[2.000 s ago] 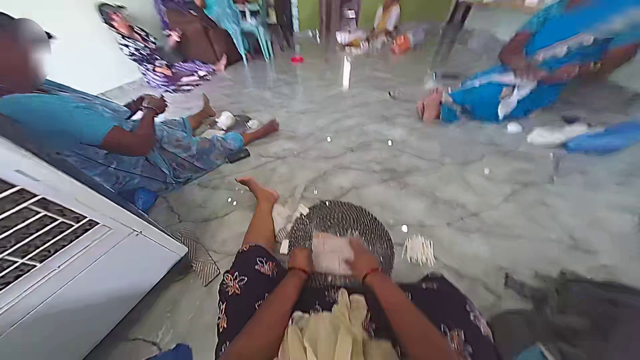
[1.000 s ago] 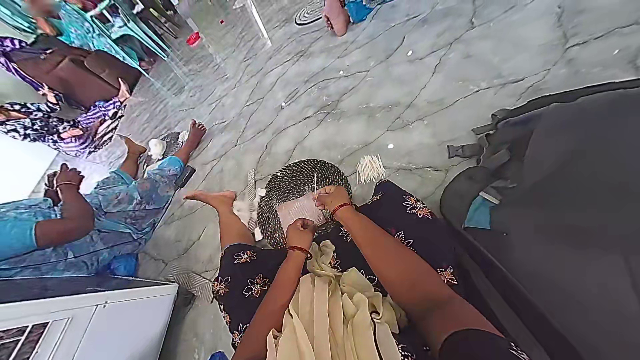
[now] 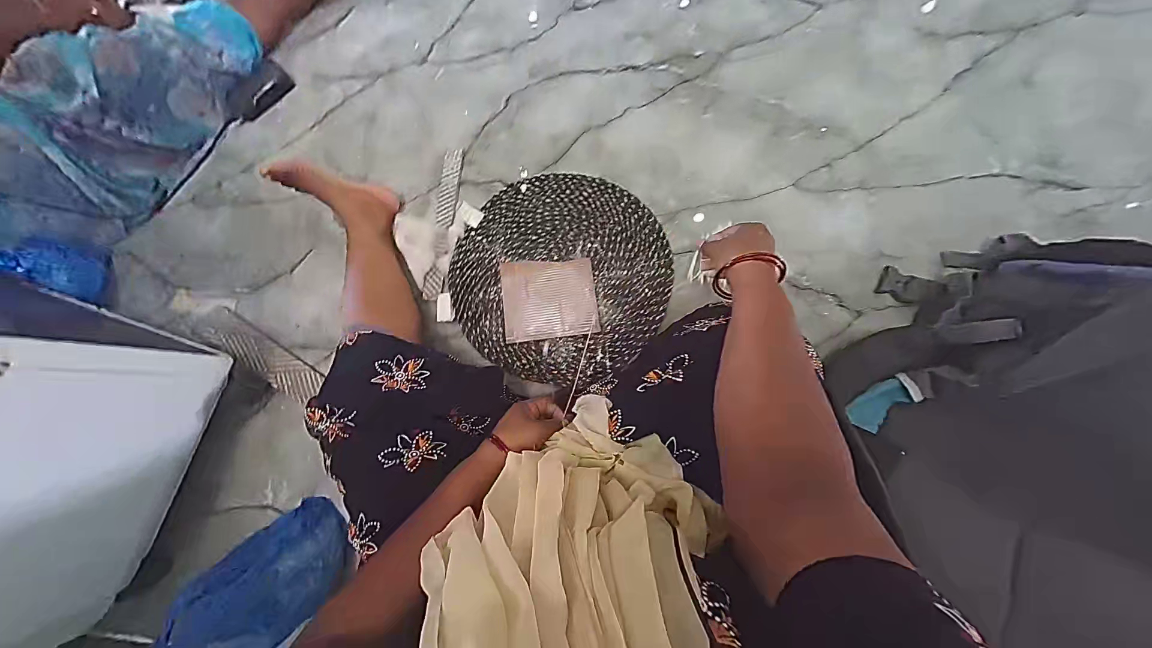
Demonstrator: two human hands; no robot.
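Observation:
A round black-and-white woven mat (image 3: 630, 243) lies between my legs, with a pale pinkish ribbed square (image 3: 549, 301) flat on it. My left hand (image 3: 533, 423) is near my lap below the mat, its fingers pinched on a thin pale thread or stick (image 3: 580, 378) that runs up to the square's lower right corner. Right of the mat, my right hand (image 3: 736, 245) reaches down to the floor at a bunch of thin white sticks (image 3: 697, 264), mostly hidden by the hand. Whether its fingers grip any stick cannot be told.
Patterned strips (image 3: 448, 193) lie left of the mat by my bare foot. A white appliance (image 3: 90, 450) and a blue plastic bag (image 3: 261, 576) are at left. A dark grey bag (image 3: 1017, 432) lies at right. Another person's clothed legs (image 3: 135, 108) are at upper left.
My right hand has moved from the square on the mat to the white sticks at right. My left hand has drawn back toward my lap. The view has tilted down.

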